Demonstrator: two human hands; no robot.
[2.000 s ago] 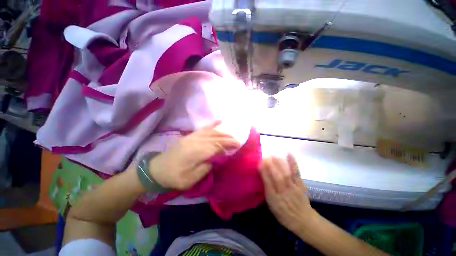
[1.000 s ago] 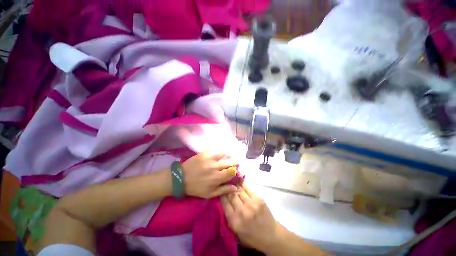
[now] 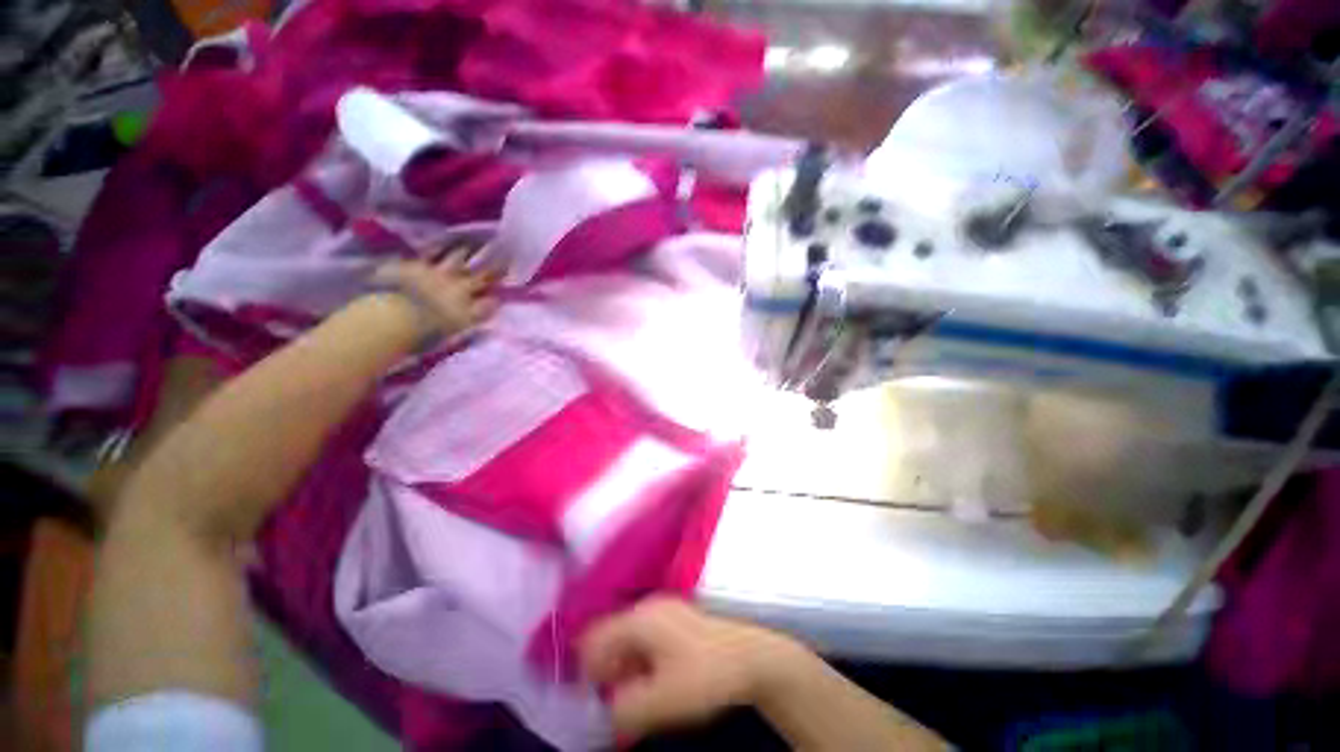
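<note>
The magenta and pale lilac garment [image 3: 485,397] is spread left of the needle area and hangs over the table's front edge. My left hand [image 3: 448,294] lies on the lilac cloth at its far left part, fingers spread; whether it grips is blurred. My right hand [image 3: 661,664] is curled on the magenta and lilac cloth near the front edge, pinching it. The white sewing machine [image 3: 1029,279] stands at the right. Its presser foot [image 3: 825,417] is in bright light, with the cloth lying to its left.
Magenta bundles [image 3: 588,59] are heaped beyond the garment. A white crumpled bag [image 3: 1007,132] lies behind the machine head. An orange seat or stand [image 3: 52,610] is at the lower left. More magenta cloth [image 3: 1286,588] hangs at the right.
My left hand has moved from beside the needle to the far left of the garment. My right hand has moved toward the front edge. The garment is more spread out, and the view has shifted.
</note>
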